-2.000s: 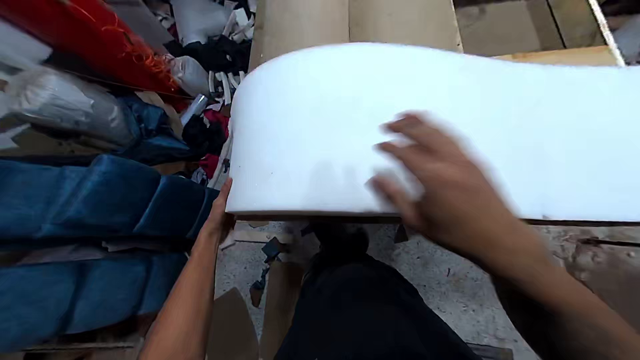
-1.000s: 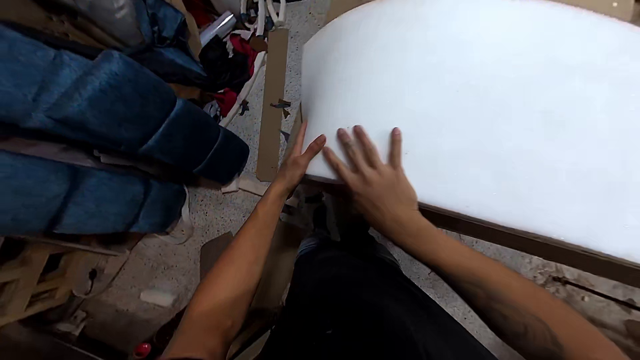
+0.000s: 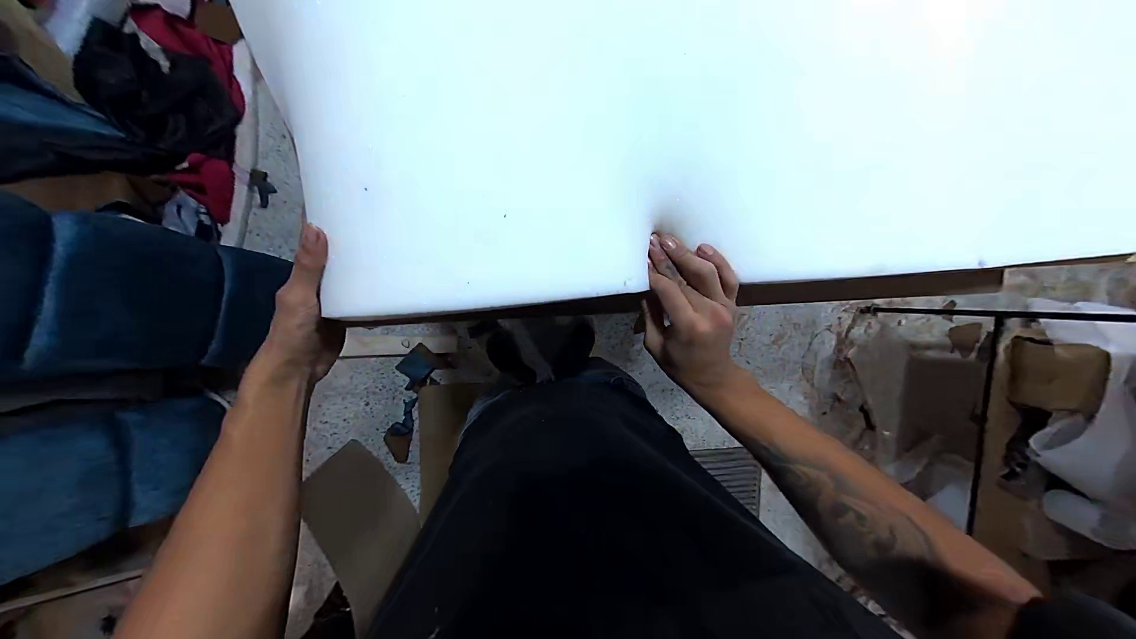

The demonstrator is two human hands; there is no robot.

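Note:
A large white foam sheet fills the upper part of the head view, over a panel whose brown edge shows beneath its near side. My left hand grips the near left corner, with its thumb along the foam's side and the other fingers mostly hidden behind. My right hand pinches the near edge of the foam, the fingers pressing a dent into the top and the thumb low at the edge.
Blue upholstered cushions lie at the left, below black and red fabric. Cardboard pieces and scraps lie on the speckled floor around my legs. At the right, a black metal frame stands before cardboard and white wrapping.
My right hand, flat on top of the foam one second ago, now pinches its near edge farther to the right. My left hand stays at the corner. The view has shifted.

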